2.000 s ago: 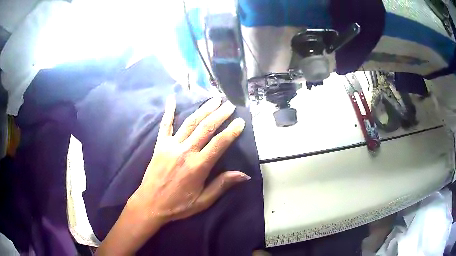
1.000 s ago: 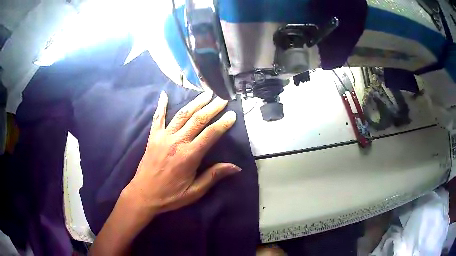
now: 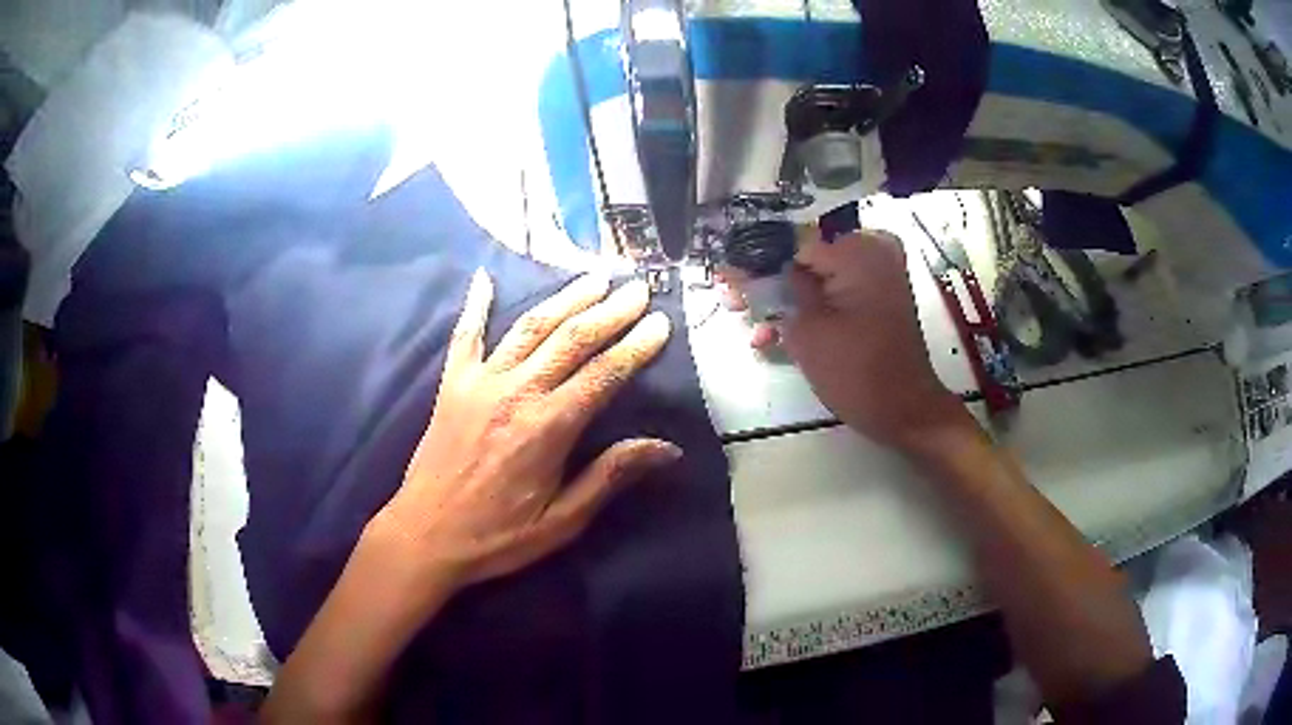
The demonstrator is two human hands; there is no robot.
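Dark purple cloth point(image 3: 354, 326) lies over the left part of the white table, its straight right edge running up to the presser foot point(image 3: 659, 279). My left hand point(image 3: 531, 425) lies flat on the cloth with fingers spread, fingertips just below the foot, holding nothing. My right hand point(image 3: 850, 333) is right of the needle area, beside a dark round part with a grey knob on the machine head. Its fingers are bent and partly hidden behind that part, so I cannot tell if they grip anything. The white and blue sewing machine head point(image 3: 744, 128) is above.
Red snips point(image 3: 978, 333) and grey-handled scissors point(image 3: 1041, 305) lie right of my right hand. A purple strip point(image 3: 928, 85) hangs over the machine head. White cloth point(image 3: 1204, 623) is heaped at the lower right. A printed ruler point(image 3: 864, 630) runs along the table's front edge.
My right hand has come in from the lower right to beside the needle area. My left hand stays flat on the cloth. The view has shifted slightly, showing more of the machine's right side.
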